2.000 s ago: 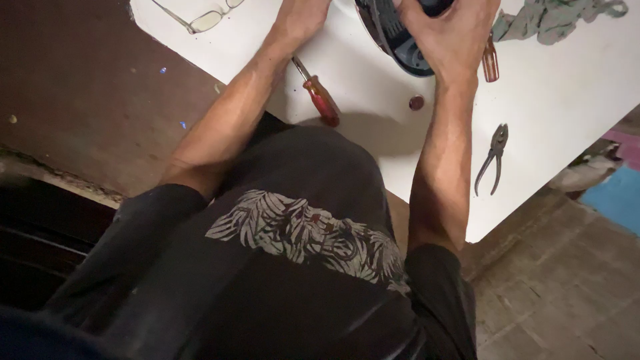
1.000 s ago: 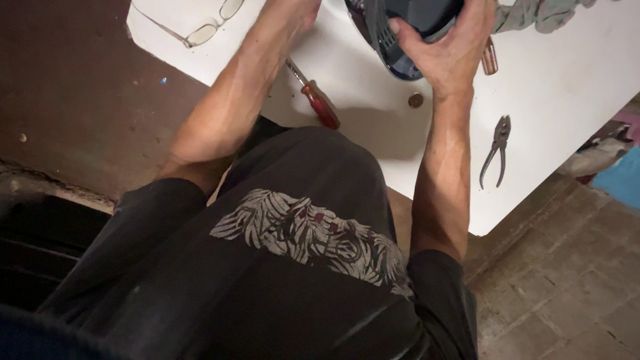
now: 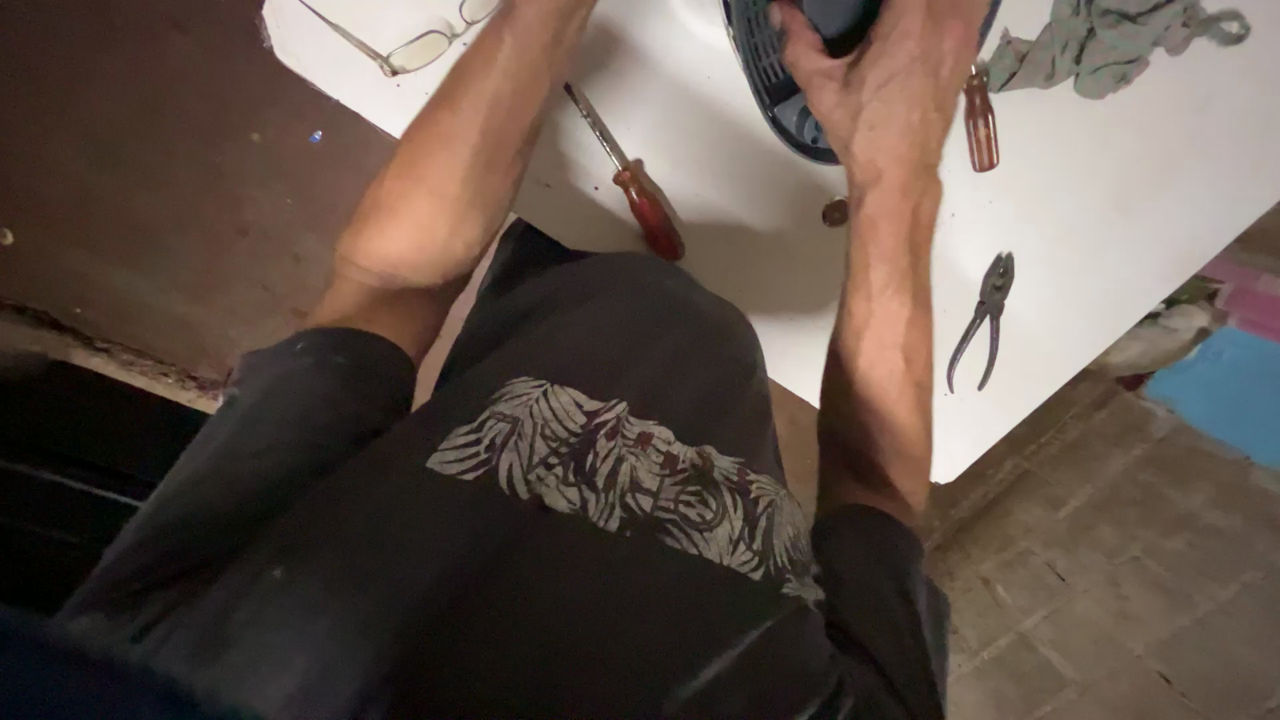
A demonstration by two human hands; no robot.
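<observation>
At the top edge, my right hand grips a dark plastic housing with slotted vents, its thumb over the near side. Only part of that housing is in view. My left forearm reaches up past the top edge, so the left hand is cut off. A screwdriver with a red handle lies between my forearms, its blade toward the upper left. Right of my right wrist rests a second reddish tool handle, its far end hidden. A small round brown piece sits beside that wrist.
Slip-joint pliers lie on the white table at the right. A crumpled grey-green cloth is at the upper right, and eyeglasses rest near the left table edge. Blue and pink material is beyond the right edge.
The dark housing and my right hand have shifted and tilted slightly at the top edge. My left hand, partly visible at the top earlier, is now out of view.
</observation>
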